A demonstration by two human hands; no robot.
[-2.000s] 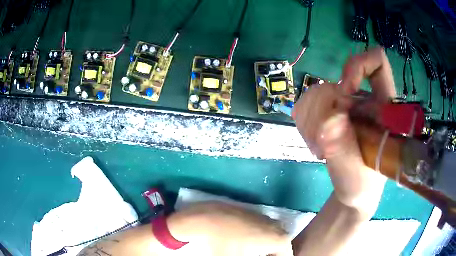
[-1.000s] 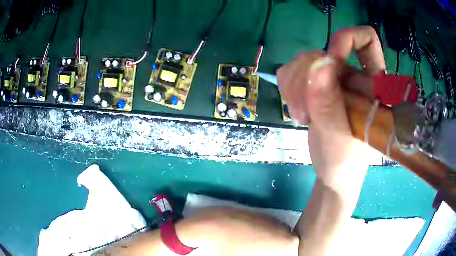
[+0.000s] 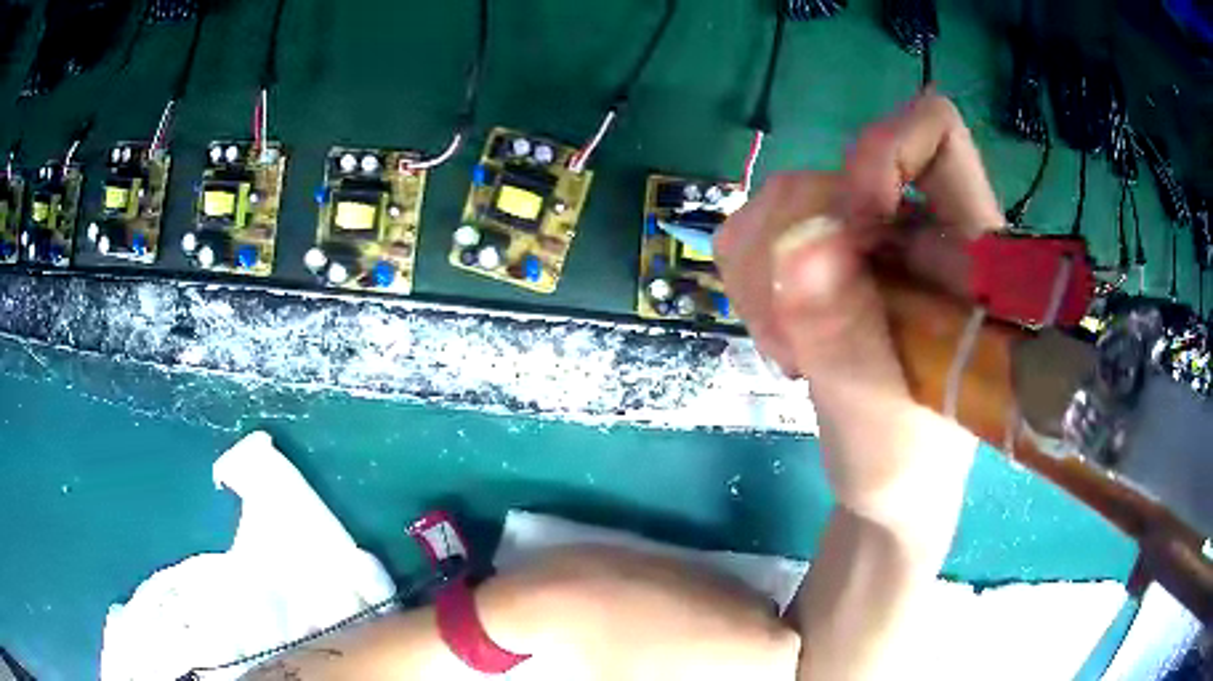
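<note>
My right hand (image 3: 825,273) is closed around the amber-brown dispensing gun (image 3: 951,353), which has a red block (image 3: 1031,279) at its rear. The pale-blue nozzle (image 3: 685,237) points left over a tan circuit board (image 3: 656,273), near its yellow transformer. White material lies across the upper part of this board. My hand hides the board's right side. Whether the nozzle touches the board cannot be told. My left forearm (image 3: 639,619), with a red wrist strap (image 3: 466,632), crosses the bottom; my left hand is not visible.
More boards (image 3: 519,206) lie in a row to the left on the green surface, their cables running back. Black cable bundles (image 3: 1084,107) lie at the back right. A white-smeared rail (image 3: 399,349) runs before the boards. White crumpled cloth (image 3: 253,572) and white sheets (image 3: 1024,625) lie nearer me.
The boards have shifted right in view. The nozzle has moved from the current board's upper right corner to its middle, and white material now shows there. My right hand still holds the gun.
</note>
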